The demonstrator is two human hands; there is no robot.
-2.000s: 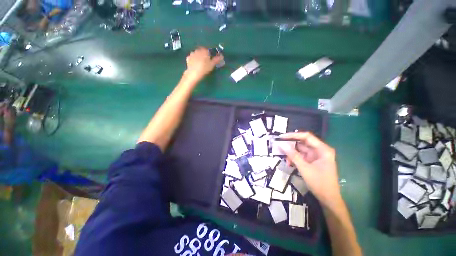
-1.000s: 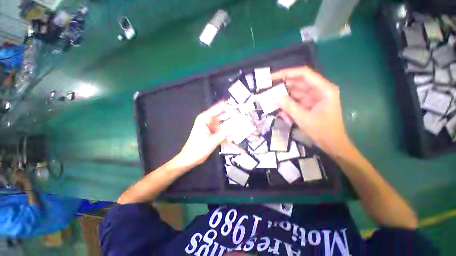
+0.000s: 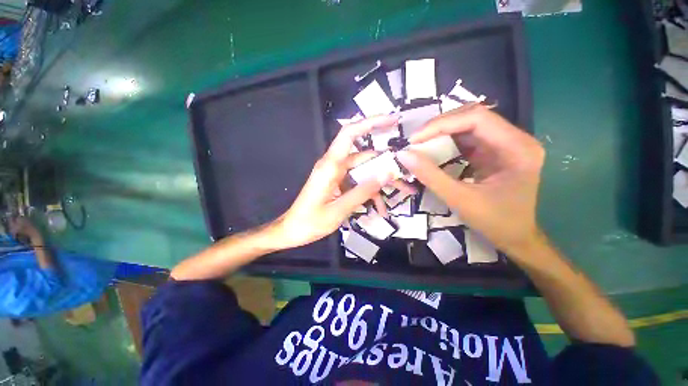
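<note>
A display module (image 3: 375,167) of two pale panels is held between both hands above the heap. My left hand (image 3: 332,185) grips its left panel with thumb and fingers. My right hand (image 3: 490,170) grips its right part, partly covering it. A small dark strip shows at the middle joint between the fingertips. Below lies the divided parts tray (image 3: 311,181), black, with two compartments. Its right compartment holds a heap of pale single panels (image 3: 420,78). The left one shows only its dark floor.
A neighbouring black tray (image 3: 650,151) with similar panels is cut off at the right edge. Small dark parts (image 3: 92,95) lie on the green bench at far left. A person in blue (image 3: 53,283) is at lower left. A label (image 3: 539,6) shows at the top.
Both hands have come together at the module's middle, where they were apart, each with a pale piece. The view has shifted, so the bench modules and grey upright are out of the picture.
</note>
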